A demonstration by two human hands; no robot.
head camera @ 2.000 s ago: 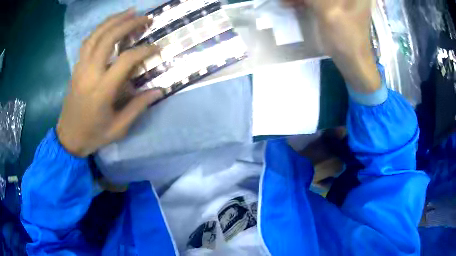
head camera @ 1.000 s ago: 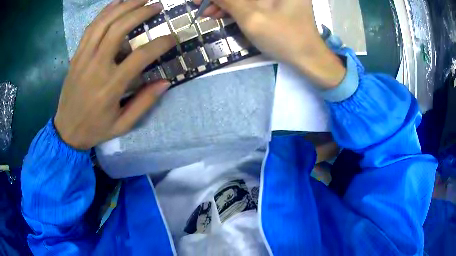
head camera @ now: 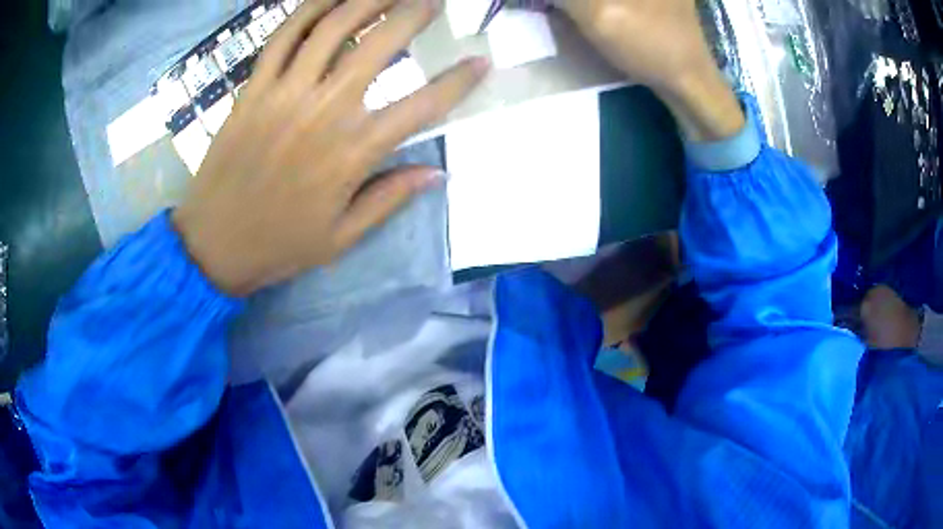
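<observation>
My left hand (head camera: pixel 300 155) lies spread, palm down, over the dark circuit board panel (head camera: pixel 236 50) and hides much of it. Its fingertips rest on the grey-beige adhesive sheet (head camera: pixel 460 78) to the right, which has bare white patches (head camera: pixel 522 39). My right hand (head camera: pixel 646 36) is at the top edge, partly cut off, closed on thin dark tweezers (head camera: pixel 494 10). The tweezers' tip is over the white patches. Whether a piece is at the tip cannot be told. The panel lies on a grey-blue pad (head camera: pixel 109 64).
A white paper sheet (head camera: pixel 524 186) lies below the adhesive sheet, on the green mat (head camera: pixel 643 170). Shiny clear plastic (head camera: pixel 791 88) is at the right. Part of another person (head camera: pixel 891 318), in blue, shows at the right edge.
My right hand has moved right with the tweezers, from the panel to the adhesive sheet. My left hand has shifted right across the panel, its fingertips now on the sheet. The view has shifted too.
</observation>
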